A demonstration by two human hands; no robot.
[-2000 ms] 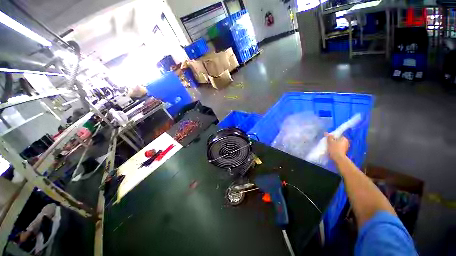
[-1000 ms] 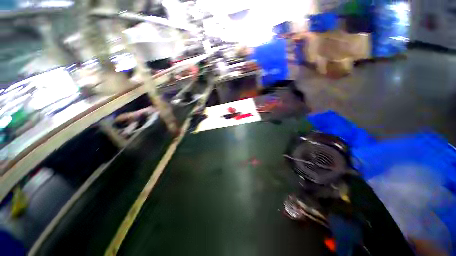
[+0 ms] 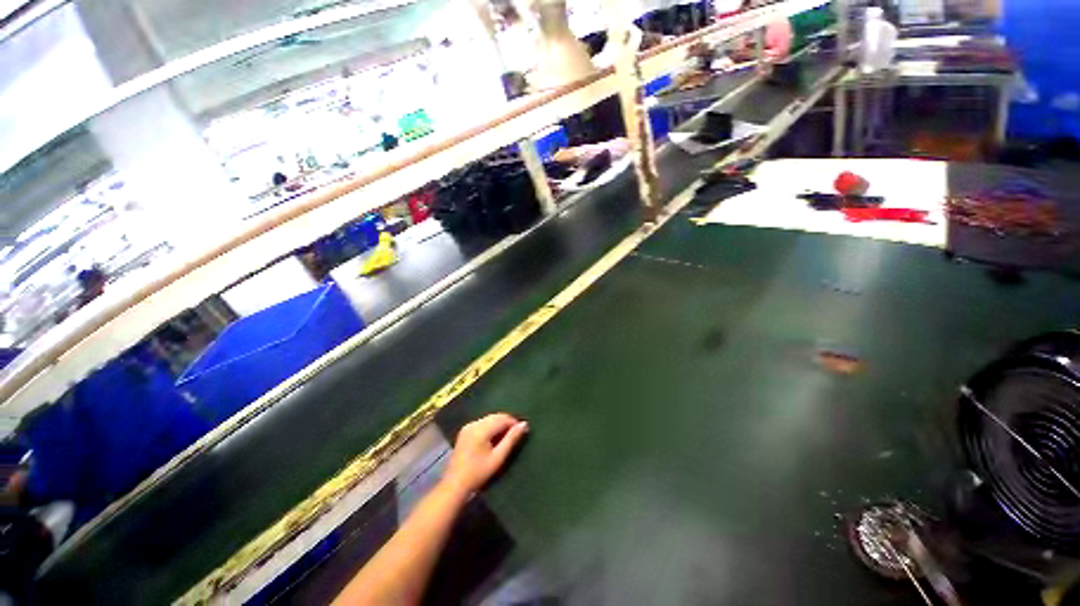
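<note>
My left hand (image 3: 483, 450) is at the near edge of the dark green bench (image 3: 663, 391), beside the chipped yellow rail (image 3: 474, 369). Its fingers are loosely curled with a small gap, and nothing shows in it. My right hand is not in view. The round dish of metal wool (image 3: 886, 539) is at the lower right, with a metal piece (image 3: 932, 571) across it. The black bench fan (image 3: 1036, 444) is cut off by the right edge. The soldering gun's body is not in view.
A dark conveyor belt (image 3: 355, 408) runs beyond the rail. A blue crate (image 3: 282, 346) and a person's blue clothing (image 3: 113, 414) are at the left. A white board (image 3: 770, 207) with red and black wires (image 3: 886, 214) lies further up the bench. A post (image 3: 640, 142) rises beside the belt.
The view has swung left, away from the blue crate with white sheets. My right hand, seen there holding a white sheet, has left the picture. My left hand has come into view.
</note>
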